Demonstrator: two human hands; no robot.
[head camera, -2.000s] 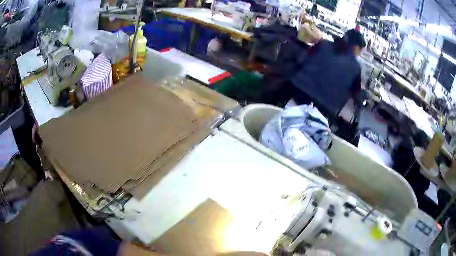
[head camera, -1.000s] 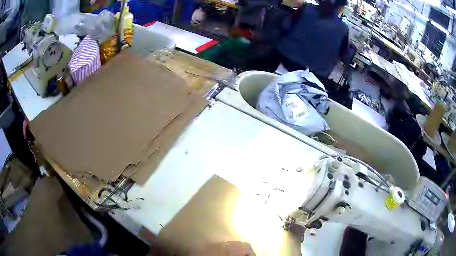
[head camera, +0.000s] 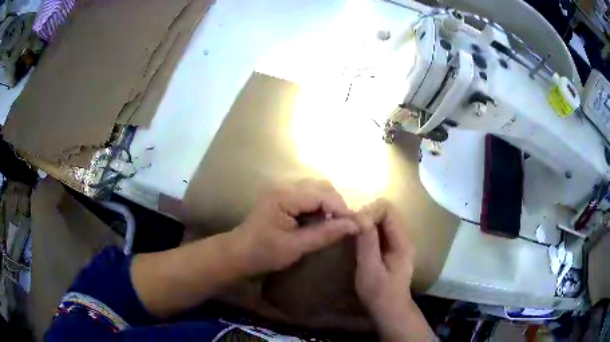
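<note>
A khaki-brown garment panel (head camera: 234, 143) lies on the white sewing table, its right part below the sewing machine's needle area (head camera: 390, 131). The lamp glare washes out its middle. My left hand (head camera: 287, 224) and my right hand (head camera: 384, 257) are over the near part of the panel, in front of the needle. Their fingertips meet in a pinch. What is between them is too small and blurred to tell. A darker brown area of cloth (head camera: 314, 287) shows below the hands; whether it is a separate piece is unclear.
A stack of brown cut panels (head camera: 87, 73) lies at the table's left. The white machine head (head camera: 455, 73) stands at right, with a black, red-edged phone (head camera: 503, 186) beside its base. Small white pieces (head camera: 560, 259) lie at the right end. Cloth hangs at lower left.
The view has tilted down and turned right toward the machine. Both hands now show with fingertips together; before, they were mostly out of the picture. The phone is now fully in view.
</note>
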